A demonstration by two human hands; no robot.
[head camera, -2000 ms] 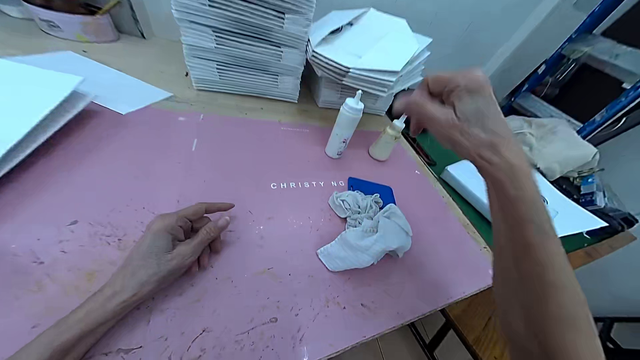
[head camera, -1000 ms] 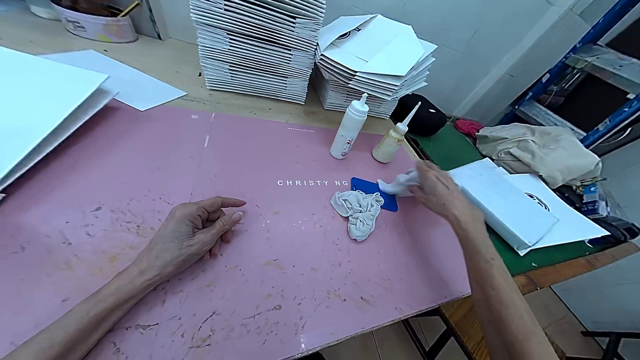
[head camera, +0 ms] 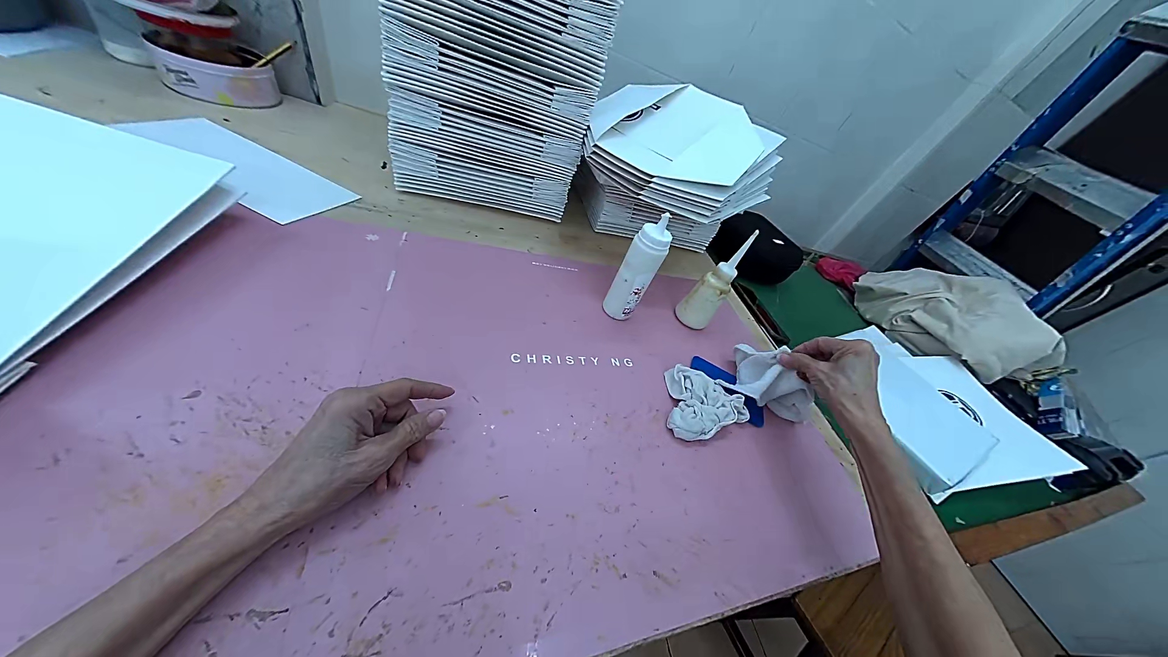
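Observation:
My left hand (head camera: 374, 433) rests on the pink table covering (head camera: 511, 511), fingers slightly curled and apart, holding nothing. My right hand (head camera: 835, 374) pinches a corner of a white cloth (head camera: 776, 388) between thumb and fingers at the right side of the covering. Beside it a crumpled white cloth (head camera: 701, 406) lies partly on a flat blue piece (head camera: 714, 370), whose middle the cloths hide. Behind them stand a white squeeze bottle (head camera: 637, 269) and a smaller squeeze bottle (head camera: 704, 299) with a slanted nozzle and yellowish contents.
A tall stack of folded white card (head camera: 493, 109) and a lower stack (head camera: 680, 146) stand at the back. Large white boards (head camera: 82, 201) lie at the left. A white box (head camera: 931, 420) lies on the green surface at the right, before a beige cloth (head camera: 958, 310) and a blue ladder (head camera: 1077, 182).
My right hand has come down from above the bottles and now holds a white cloth. The cloths, bunched together two seconds ago, now show as two parts. My left hand stays about where it was.

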